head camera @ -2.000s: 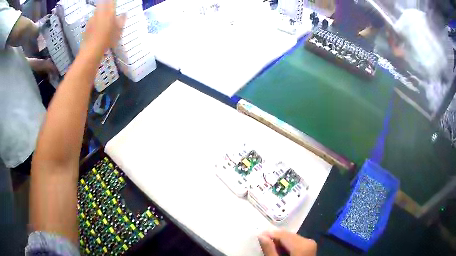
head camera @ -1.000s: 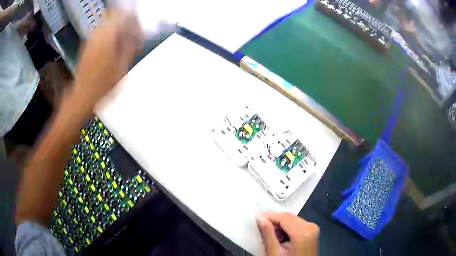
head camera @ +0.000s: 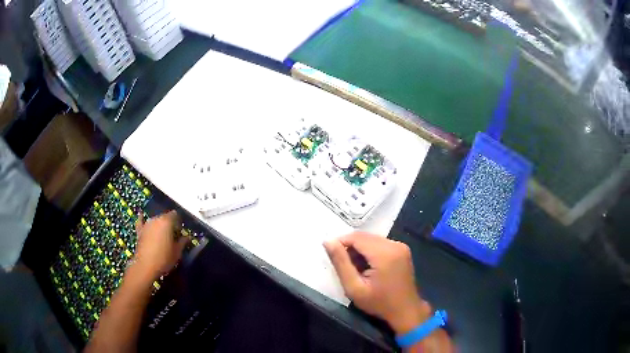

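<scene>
My left hand (head camera: pixel 160 243) reaches into the board tray (head camera: pixel 101 241), its fingers down at the boards; whether it grips one is hidden. My right hand (head camera: pixel 376 276) is curled, thumb against forefinger, at the front edge of the off-white work sheet (head camera: pixel 290 238); nothing shows in it. A white plastic housing (head camera: pixel 225 185) without a visible board lies on the sheet's left part. Two piles of housings stand beside each other further right. The top housing of the left pile (head camera: pixel 302 153) and of the right pile (head camera: pixel 358 176) each show a fitted green board with wires.
A blue screw bin (head camera: pixel 485 200) stands right of the sheet. White housing stacks (head camera: pixel 103 41) and a slim pale tool (head camera: pixel 126 101) are at the far left. A green conveyor (head camera: pixel 407 69) runs behind the rail. A black crate (head camera: pixel 207 310) is below, a cardboard box (head camera: pixel 63 155) at left.
My left hand has come back from the housing stacks and moved down to the board tray. A white housing now lies on the sheet's left part. My right hand stays curled near the front edge.
</scene>
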